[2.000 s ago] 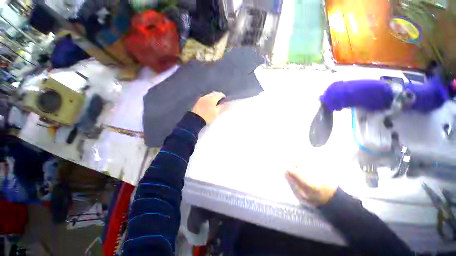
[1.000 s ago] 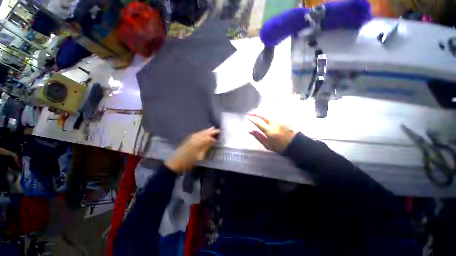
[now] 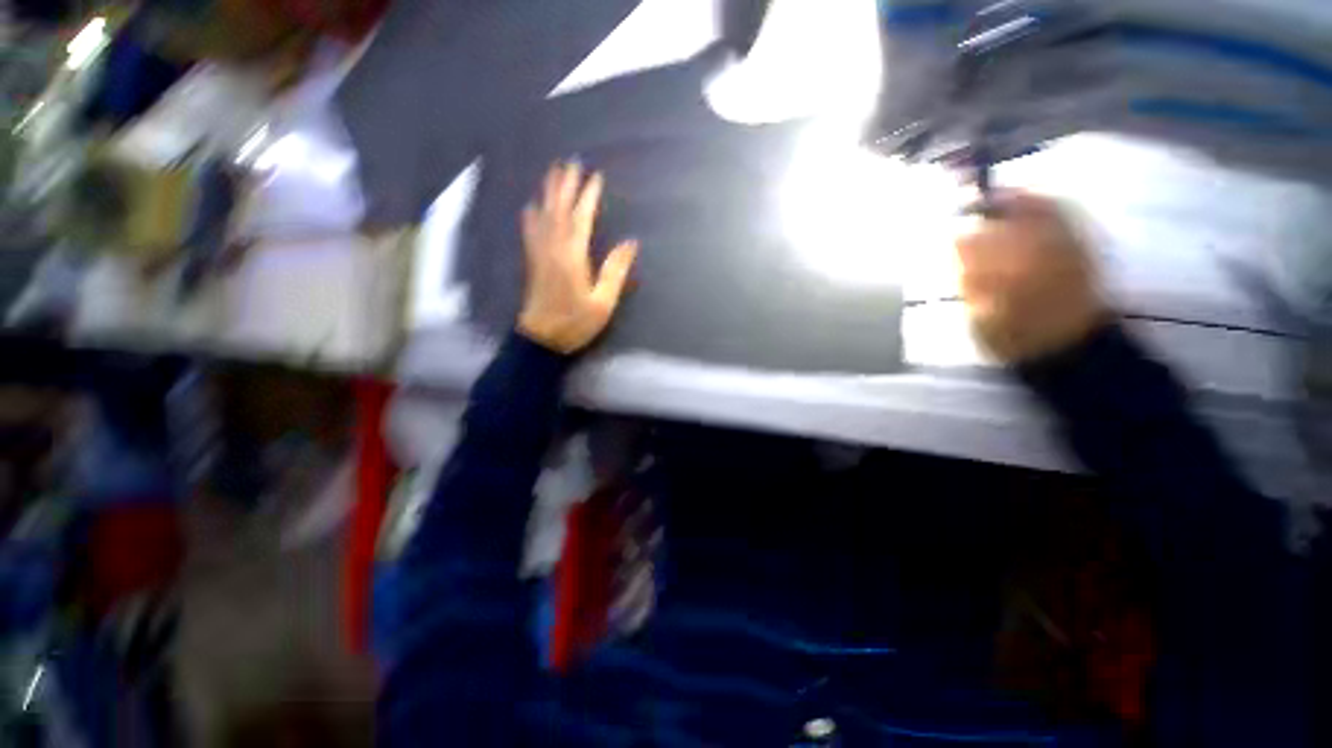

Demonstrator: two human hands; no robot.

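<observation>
The charcoal-grey garment panel point(image 3: 730, 249) lies flat on the white table, reaching from the upper left to near the front edge. My left hand point(image 3: 571, 263) lies on its left part with fingers spread, holding nothing. My right hand point(image 3: 1030, 278) is blurred, just right of the panel and below the machine head; its fingers look curled and I cannot tell whether it holds anything. The white sewing machine with blue stripes point(image 3: 1139, 88) is blurred at the upper right. Its needle area is partly hidden by glare and my right hand.
A blurred cream-yellow machine point(image 3: 154, 205) stands at the left. The table's front edge point(image 3: 818, 405) runs across the middle. Red uprights point(image 3: 367, 512) and more blurred red items are below the table. A bright lamp glare lies beside the needle area.
The view has shifted and blurred. The panel now reaches further right, towards the machine. My left hand has moved onto it and spread flat. My right hand has moved right, beneath the machine head.
</observation>
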